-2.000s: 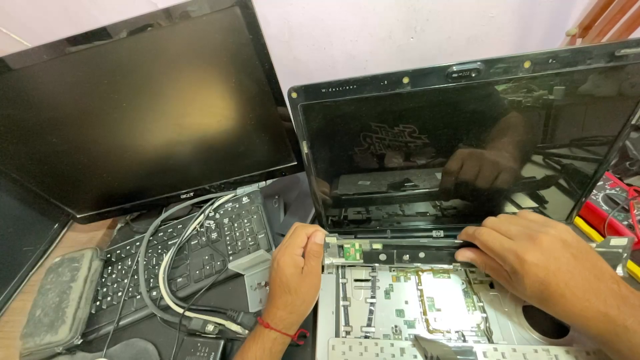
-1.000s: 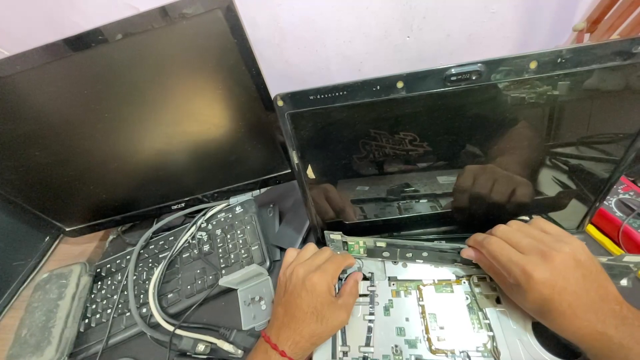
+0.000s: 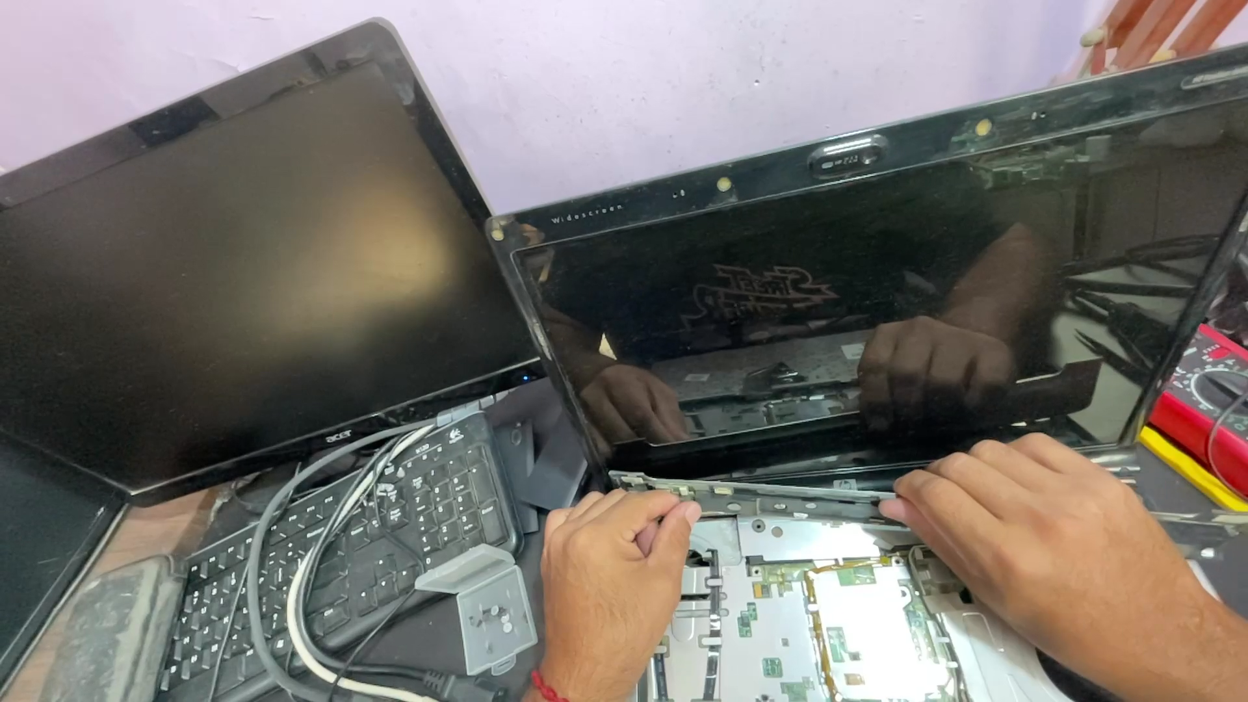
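An opened laptop stands at the right, its glossy black screen [image 3: 780, 331] raised and its base [image 3: 770, 624] showing bare metal plates, green circuit parts and cables. A long dark strip cover [image 3: 770, 500] lies tilted along the hinge line, between screen and base. My left hand [image 3: 619, 575] pinches the strip's left part between thumb and fingers. My right hand [image 3: 1033, 536] grips the strip farther right, fingertips curled over its edge. Both hands are mirrored in the screen.
A black monitor [image 3: 263, 283] stands at the left, before it a black keyboard [image 3: 341, 565] with grey and white cables [image 3: 297, 595] across it. A small clear plastic box [image 3: 492, 619] holding screws lies beside my left hand. A red multimeter [image 3: 1204, 380] is at the far right.
The strip has tilted up from the base, its underside parts now less exposed. My left hand has shifted from the strip's left end to a pinch farther along it.
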